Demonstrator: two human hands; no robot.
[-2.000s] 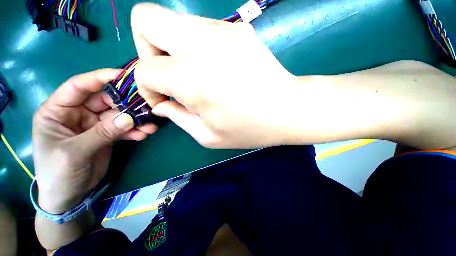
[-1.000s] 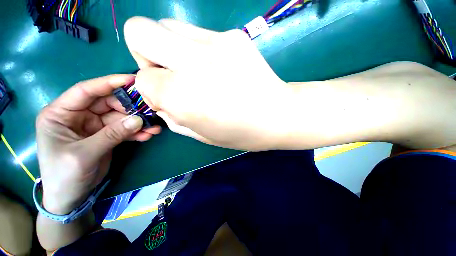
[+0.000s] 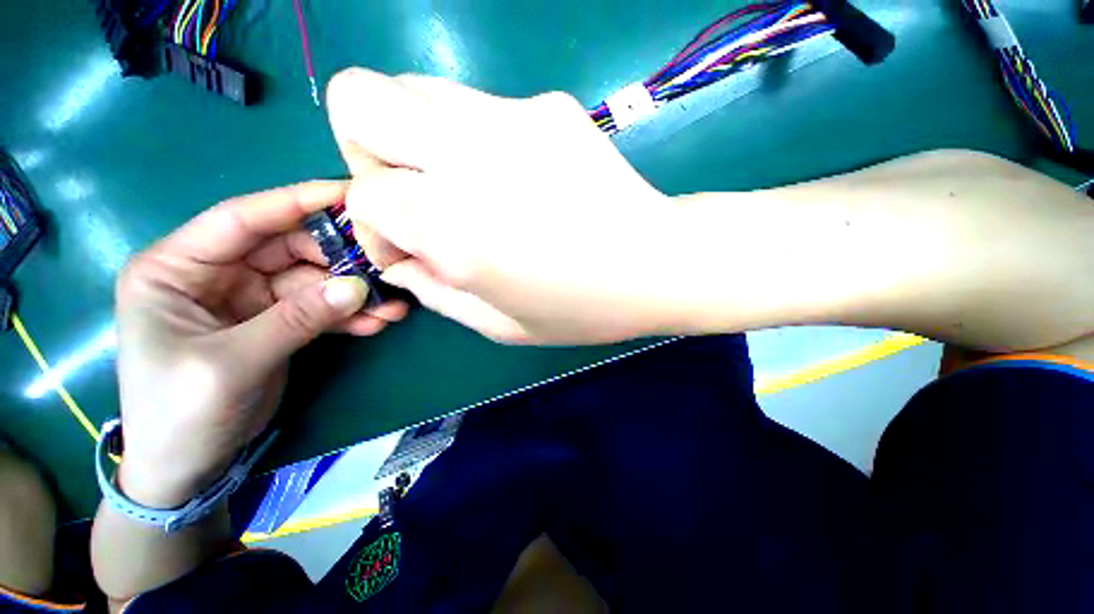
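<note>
A black connector housing (image 3: 326, 235) is held between the thumb and fingers of my left hand (image 3: 216, 312). Coloured wires run from it under my right hand (image 3: 504, 216). My right hand is closed over the wires close beside the housing; its fingertips are mostly hidden, and I cannot make out a single lead or terminal there. The wire harness (image 3: 732, 50) comes out beyond my right hand, with a white label (image 3: 631, 107) around it. It ends in a black far-end connector (image 3: 858, 30) on the table.
The green table (image 3: 720, 156) holds another harness with a black connector (image 3: 210, 74) at upper left, a loose red wire (image 3: 306, 48), a labelled harness (image 3: 1029, 84) at upper right and a dark connector (image 3: 17, 228) at the left edge. Part of another person's arm (image 3: 24, 528) shows at lower left.
Both hands and the housing have shifted slightly right in the picture. The harness beyond my right hand shows more fully, and its far-end connector has come into view.
</note>
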